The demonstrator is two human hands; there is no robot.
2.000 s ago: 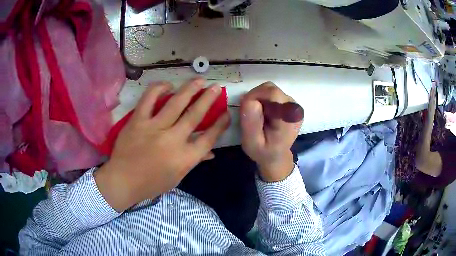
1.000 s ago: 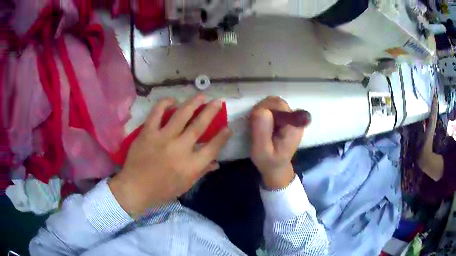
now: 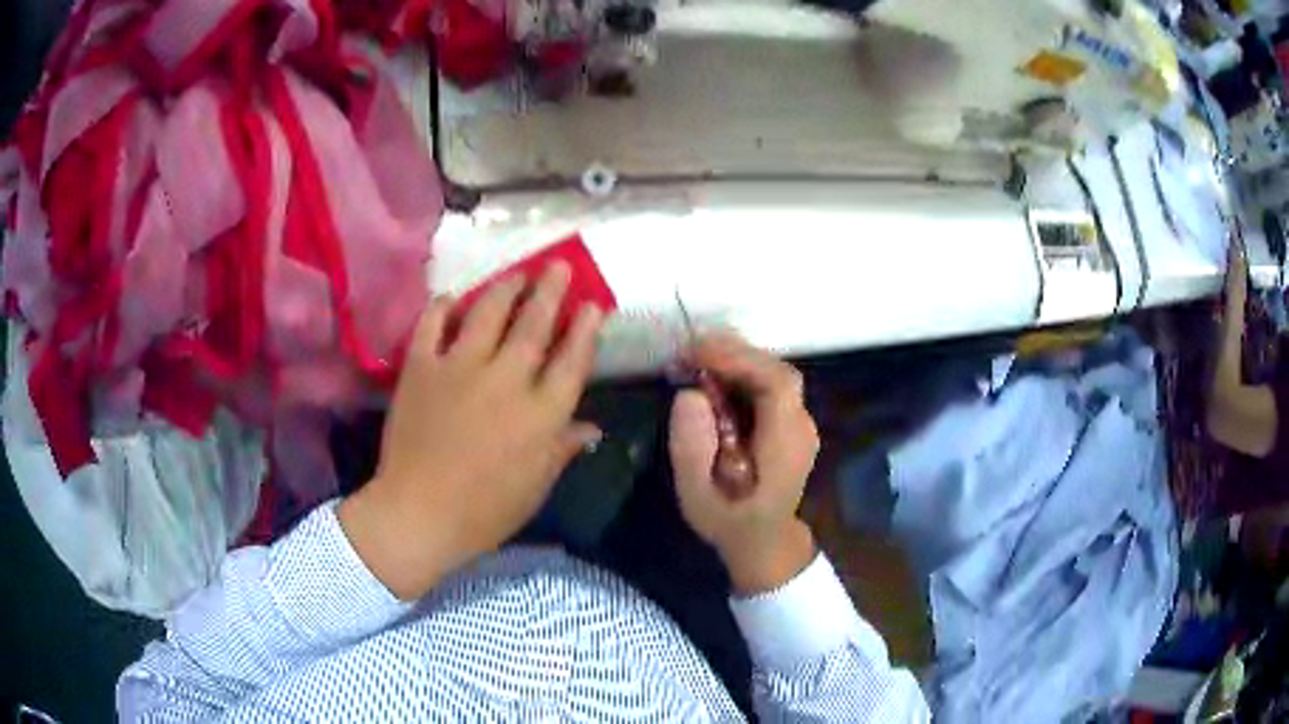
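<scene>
My left hand [image 3: 481, 410] lies flat with spread fingers on a red strip [image 3: 577, 277], pressing it on the pale machine bed [image 3: 848, 262]. The strip's squared end shows beyond my fingertips. My right hand [image 3: 742, 453] is closed around the dark red-brown handle of an awl-like tool [image 3: 732, 460]. Its thin metal shaft points up over the bed, to the right of the strip and apart from it. A small white disc [image 3: 598, 180] with a dark centre lies on the bed's dark seam.
A large heap of red and pink pieces [image 3: 304, 212] hangs at the left, over a white cloth [image 3: 149, 509]. The sewing machine head [image 3: 1046, 57] is above. Light blue pieces [image 3: 1053, 523] lie lower right. A person's arm [image 3: 1241, 375] shows at the right edge.
My right hand has moved down and turned the tool, so its handle now points towards me and its shaft shows. The red strip's end is now angled. The camera view has shifted.
</scene>
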